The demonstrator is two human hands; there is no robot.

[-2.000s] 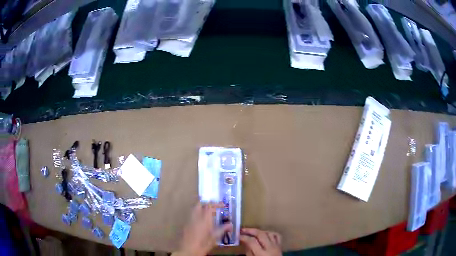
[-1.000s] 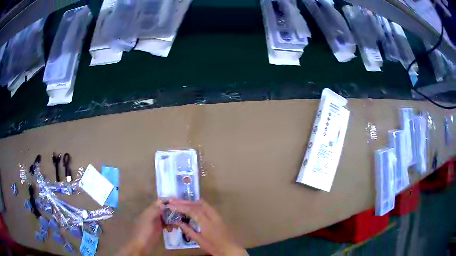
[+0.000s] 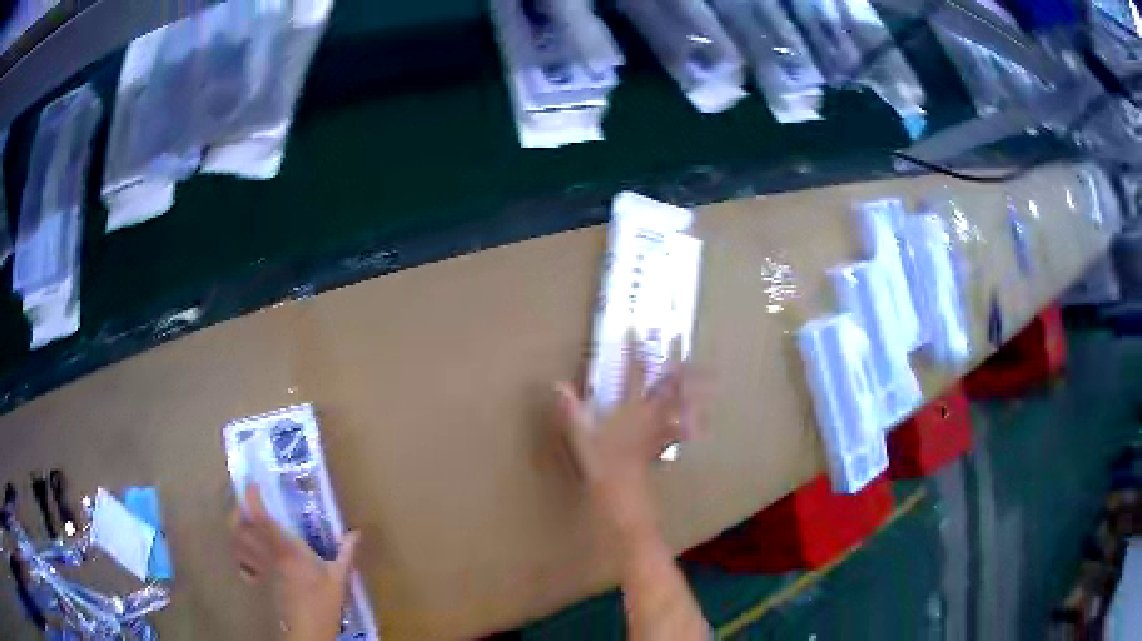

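A frosted blister tray (image 3: 292, 453) with parts in its hollows lies tilted on the bench at lower left. My left hand (image 3: 294, 564) spans its lower half, fingers at the left edge and thumb at the right, and hides part of it. A white printed carton (image 3: 645, 288) lies flat near the bench middle. My right hand (image 3: 630, 432) is over its lower end, blurred, with fingers spread; whether they touch the carton is unclear.
Tray-and-carton sets (image 3: 557, 82) lie on the green belt (image 3: 401, 125). Blister trays (image 3: 842, 388) are stacked at right, above red bins (image 3: 814, 526). Bagged parts (image 3: 82, 595), dark cables (image 3: 50, 495), a white leaflet (image 3: 122, 532) and blue paper (image 3: 153, 520) lie at far left.
The view has turned right, so the bench items sit further left. My right hand has left the tray and moved right to the carton. My left hand now spans the tray.
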